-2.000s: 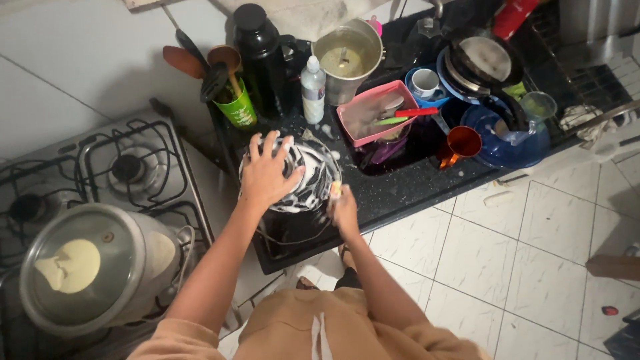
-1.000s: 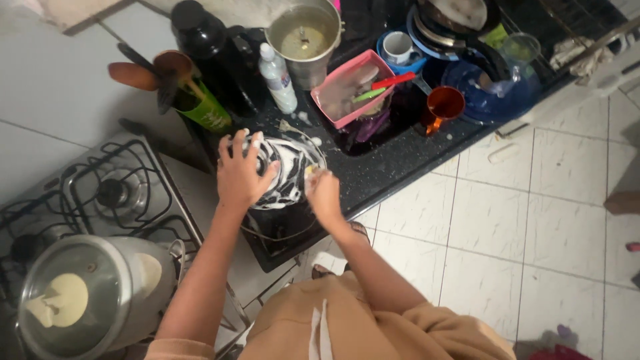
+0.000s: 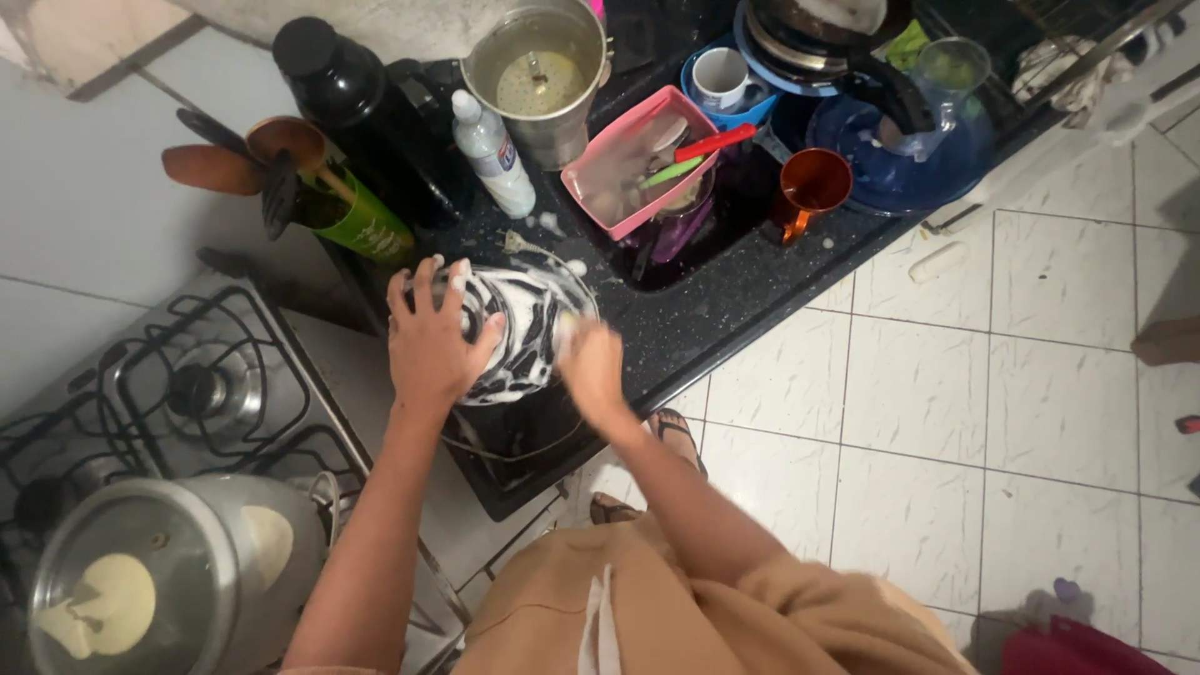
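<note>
A dark round appliance (image 3: 516,342), covered in white suds, sits on the black stone counter; its exact kind is unclear. My left hand (image 3: 433,333) spreads its fingers over the left part of it and grips a raised round piece. On its right side, my right hand (image 3: 589,364) is curled and blurred, pressed around something small and yellowish that looks like a sponge. A power cord with a plug (image 3: 514,244) loops around the appliance. Behind it stands a clear detergent bottle (image 3: 495,157).
A pink tub (image 3: 600,220) with utensils sits by the sink, near an orange mug (image 3: 816,183) and blue basin (image 3: 844,183). Behind are a metal pot (image 3: 562,122) and black thermos (image 3: 361,112). Left are a green utensil holder (image 3: 370,230) and a stove with a large lidded pot (image 3: 272,562).
The left hand stays on the sudsy appliance while the right hand shifts slightly along its right side. The view has moved somewhat.
</note>
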